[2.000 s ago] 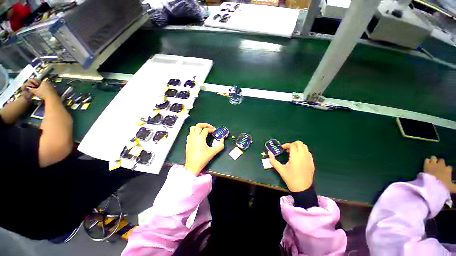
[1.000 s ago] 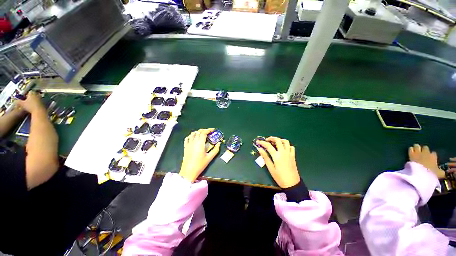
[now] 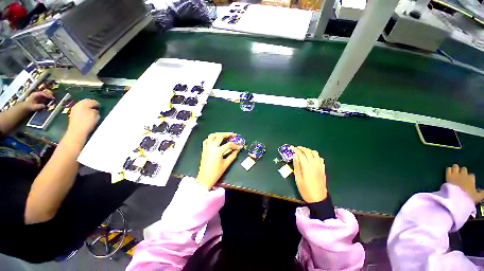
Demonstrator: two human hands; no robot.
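Three small watch display modules lie in a row on the green bench [image 3: 366, 169]. My left hand [image 3: 213, 159] has its fingertips on the left module [image 3: 237, 141], whose face is lit blue-purple. The middle module [image 3: 257, 150] lies untouched with a white pad [image 3: 248, 163] below it. My right hand [image 3: 310, 172] touches the edge of the right module [image 3: 286, 153], lit purple, with a white pad [image 3: 285, 170] below it. Whether either module is lifted off the bench cannot be told.
A white tray [image 3: 114, 132] with paired rows of dark modules lies left. A single clear module [image 3: 247, 101] sits at the pale centre strip [image 3: 281, 100]. A metal post [image 3: 355, 53] stands beyond. A smartphone [image 3: 439, 136] lies right. People's hands work at both sides.
My right hand's fingers have moved off the right module's face to its right edge, showing the purple face. My left hand stays at the left module. The left person's hands have moved apart.
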